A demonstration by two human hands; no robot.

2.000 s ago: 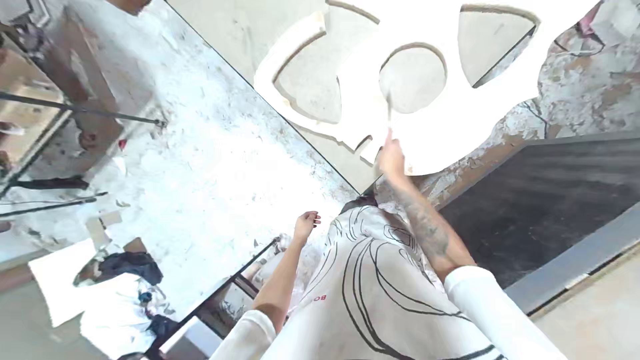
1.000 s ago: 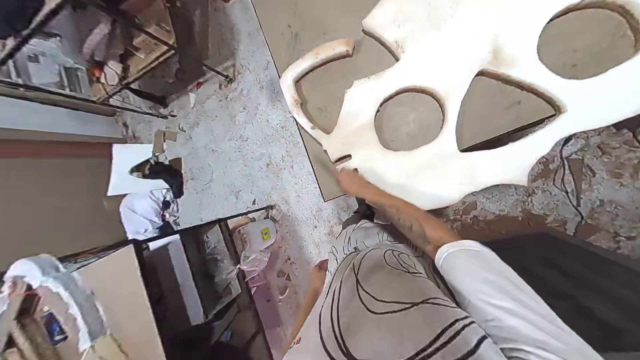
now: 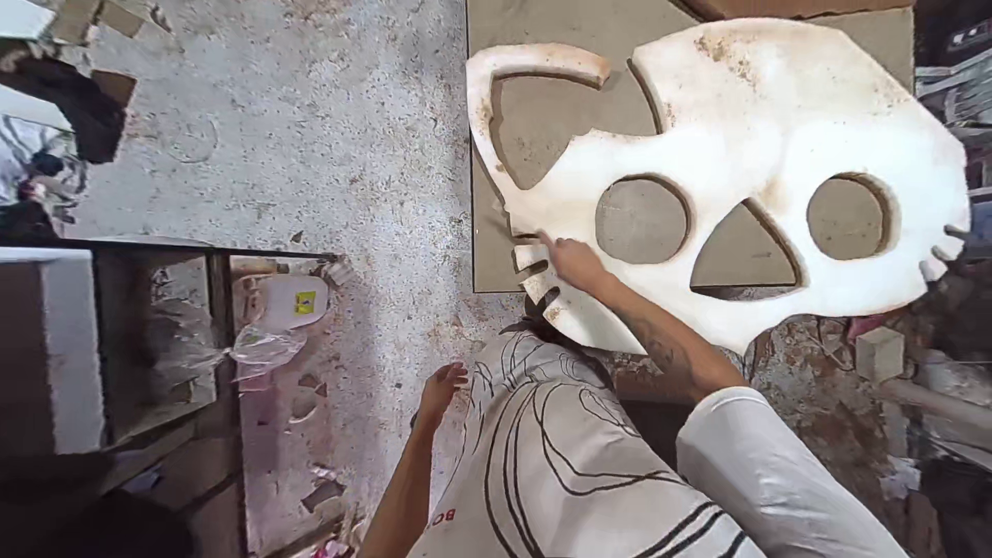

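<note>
A large white skull-shaped foam-like cutout (image 3: 736, 155) lies on a grey-brown board (image 3: 492, 263) at the upper right. It has two round holes, a triangular one between them and short slots along its edges. My right hand (image 3: 573, 263) touches its left part beside the slots, the index finger extended toward the uppermost slot; no tool shows in it. Low and to the left of the cutout, my left hand (image 3: 443, 391) hangs beside my patterned apron (image 3: 558, 442), fingers slightly curled and holding nothing.
At the lower left stands a dark-framed shelf (image 3: 225, 387) with a white container (image 3: 291, 301) and a clear plastic bag (image 3: 267, 347). The floor (image 3: 372, 155) is speckled and littered with scraps. A small block (image 3: 880, 353) and a pale tube (image 3: 938, 403) lie at the right.
The view has turned and shifted, now showing the whole cutout. My right hand stays at the cutout's slotted edge. My left hand, mostly out of sight one second ago, shows again.
</note>
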